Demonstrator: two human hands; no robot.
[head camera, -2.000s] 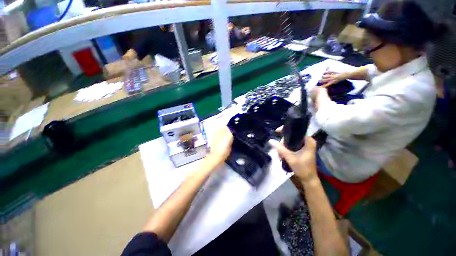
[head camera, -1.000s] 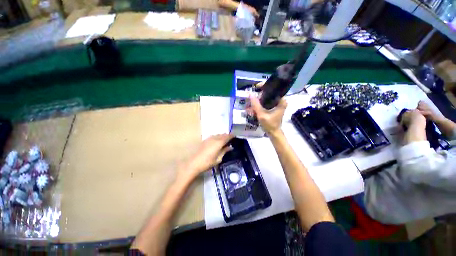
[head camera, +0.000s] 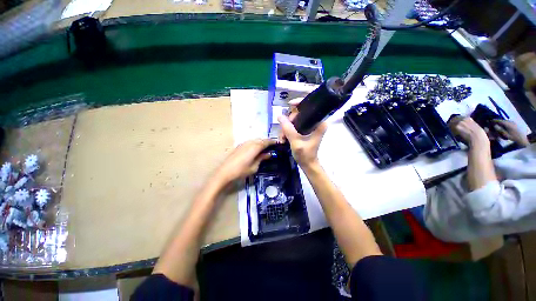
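Note:
A glossy black plastic housing (head camera: 276, 206) lies open on the white paper, with a pale round spot and a grille inside. My left hand (head camera: 250, 160) rests on its far left end, fingertips at the rim; what is under them is hidden. My right hand (head camera: 304, 141) is closed around the thick black electric screwdriver (head camera: 320, 106), which is tilted over the housing's far end. The bit tip is hidden by my fingers. The blue-and-white screw feeder (head camera: 294, 76) stands just behind the housing, partly covered by the screwdriver.
Waiting black housings (head camera: 382, 134) lie in a row at right, with a heap of small metal parts (head camera: 417, 88) behind. A co-worker's hands (head camera: 470, 129) are farther right. A brown board (head camera: 141, 182) and white-blue toothed pieces (head camera: 22, 194) are at left. A green belt (head camera: 176, 59) runs behind.
The screwdriver has moved from the waiting housings to the feeder, then down to the housing's far end. The housing has come to the front of the feeder, with my left hand still at it.

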